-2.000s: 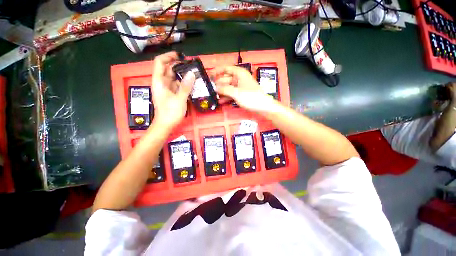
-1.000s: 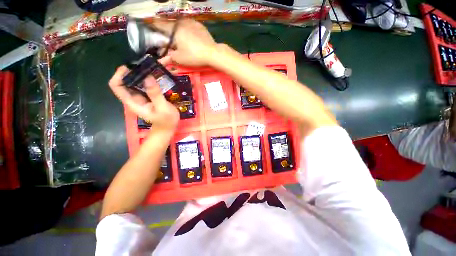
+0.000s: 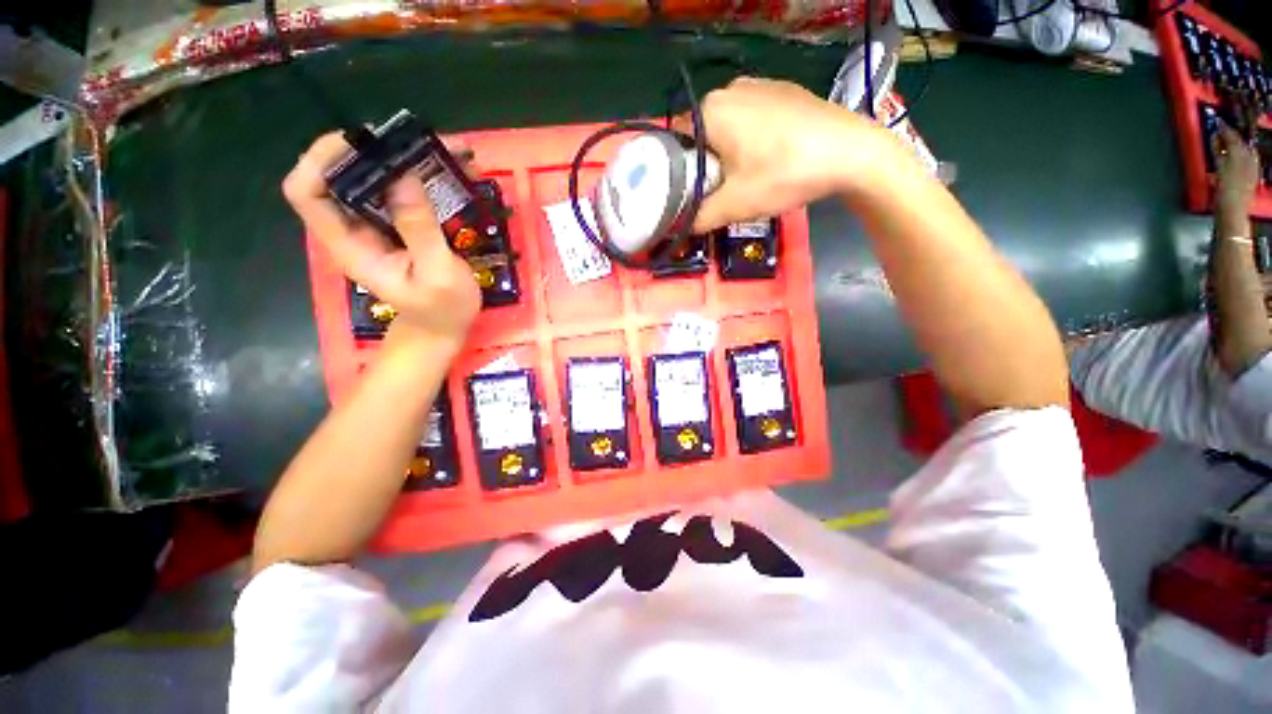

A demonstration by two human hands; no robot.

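My left hand (image 3: 398,251) holds a black electronic unit (image 3: 405,175) tilted above the tray's upper left, its white label partly under my thumb. My right hand (image 3: 767,154) grips a pale barcode scanner (image 3: 642,195) over the upper middle of the tray, with its black cable looping around the head. The red-orange tray (image 3: 698,490) holds black units with white labels and gold dots in both rows. A loose white label (image 3: 576,241) lies in an upper pocket, left of the scanner head. Another label (image 3: 692,332) lies on the rib between the rows.
A second scanner (image 3: 907,140) lies right of my right forearm, partly hidden. Another red tray (image 3: 1195,119) with units stands at the far right, with another person's hand (image 3: 1236,168) at it. Printed tape (image 3: 223,42) covers the back ledge of the green bench (image 3: 209,300).
My right hand has taken hold of the scanner from the back left and brought it right, over the tray. My left hand still holds the unit, now left of its place two seconds ago.
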